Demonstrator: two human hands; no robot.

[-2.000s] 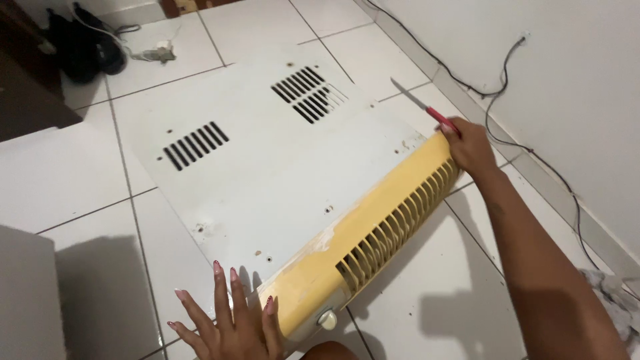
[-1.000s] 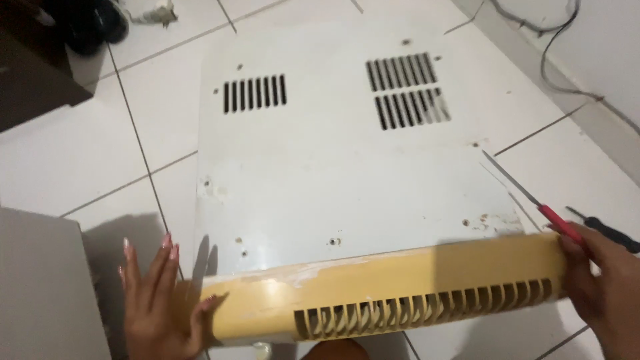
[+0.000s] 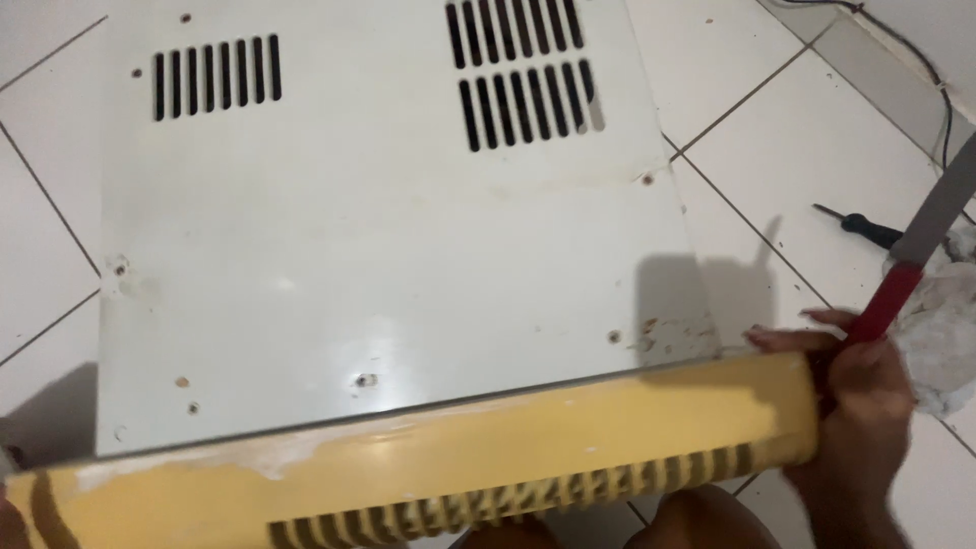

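A white metal appliance casing (image 3: pixel 381 252) with vent slots and screw holes lies on the tiled floor. Along its near edge runs a yellowed plastic front panel (image 3: pixel 534 435) with a slatted grille and worn white patches. My right hand (image 3: pixel 862 396) is at the panel's right end and holds the red handle of a knife (image 3: pixel 884 301), whose grey blade points up and right. At the lower left edge, only a small part of my left hand (image 3: pixel 11 522) shows, against the panel's left end; its fingers are mostly out of frame.
A dark-handled screwdriver (image 3: pixel 869 229) lies on the tiles at the right, beside a crumpled pale cloth (image 3: pixel 942 335). A black cable (image 3: pixel 926 65) runs along the wall at the upper right. My knees (image 3: pixel 694 518) are close to the panel's near side.
The view has moved closer to the casing and panel. The knife blade now points up and right, where it pointed up and left before. My left hand has mostly left the frame.
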